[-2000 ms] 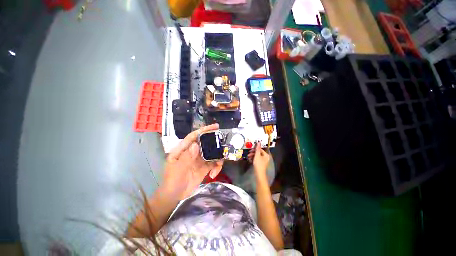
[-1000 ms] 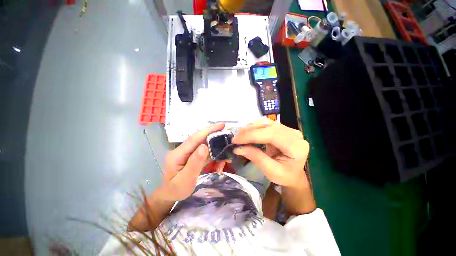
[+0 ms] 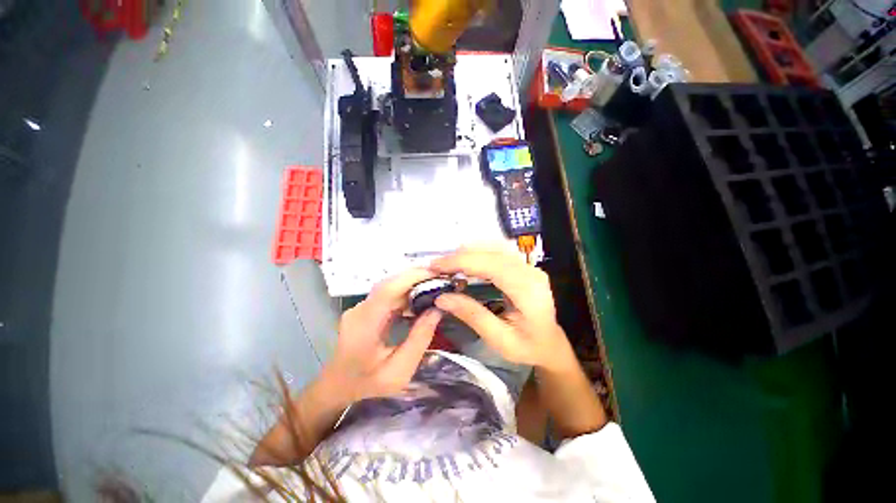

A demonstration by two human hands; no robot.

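Note:
A small watch case [image 3: 428, 293] with a silver rim and dark face is held tilted between both hands, in front of the machine's front edge. My left hand [image 3: 378, 334] grips its left side between thumb and fingers. My right hand [image 3: 511, 309] is on its right side, with thumb and fingertips on the case. A tiny dark or gold piece [image 3: 459, 283] shows at the right fingertips. The fingers hide much of the case.
The black fixture [image 3: 424, 118] sits at the back under the yellow press head [image 3: 439, 22]. A black holder [image 3: 358, 157] is left. A handheld terminal [image 3: 513, 187] and small black block [image 3: 494, 112] are right. Further out are a red tray [image 3: 300, 214] and black foam tray [image 3: 688, 211].
The fixture has slid back under the yellow head. My right hand has come from the machine's front edge to the case. The case has since been tilted, its face less visible.

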